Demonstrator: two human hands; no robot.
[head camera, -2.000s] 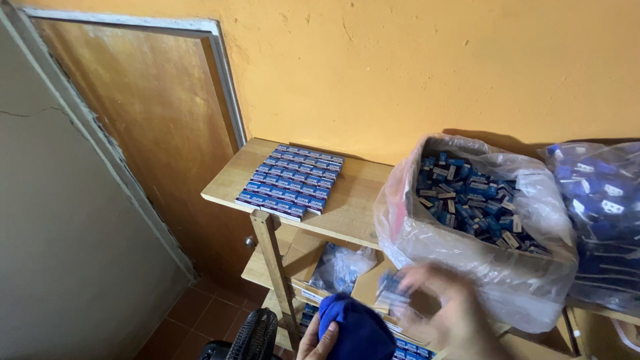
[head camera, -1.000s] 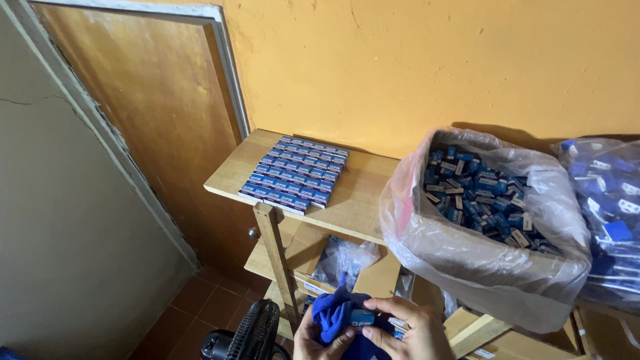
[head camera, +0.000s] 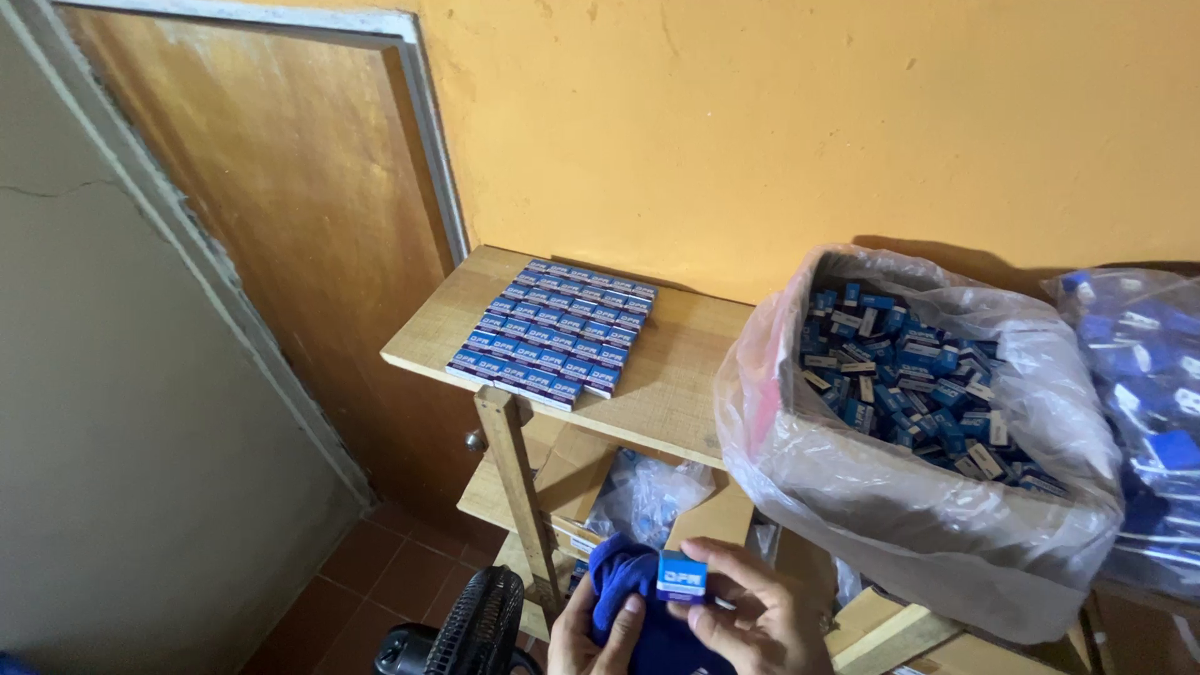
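Observation:
My left hand (head camera: 595, 633), low in the head view, grips a bunched blue cloth (head camera: 623, 586). Just right of it, my right hand (head camera: 750, 609) holds a small blue and purple carton (head camera: 682, 576) between thumb and fingers, its printed face toward me, close against the cloth. Rows of like cartons (head camera: 553, 328) lie side by side on the wooden top shelf (head camera: 675, 375), up and left of my hands. A plastic-lined box (head camera: 928, 506) to the right holds a loose heap of small blue cartons (head camera: 900, 375).
Clear bags of blue and white items (head camera: 1144, 375) stand at the far right. Lower shelves hold an open cardboard box (head camera: 572, 469) with plastic film (head camera: 647, 492). A black fan (head camera: 478, 619) is left of my hands. Behind are a wooden door (head camera: 281, 216) and an orange wall (head camera: 797, 141).
Two seconds ago my right hand was blurred, apart from the cloth; it then came to the cloth with cartons. Now it holds a carton upright beside the cloth.

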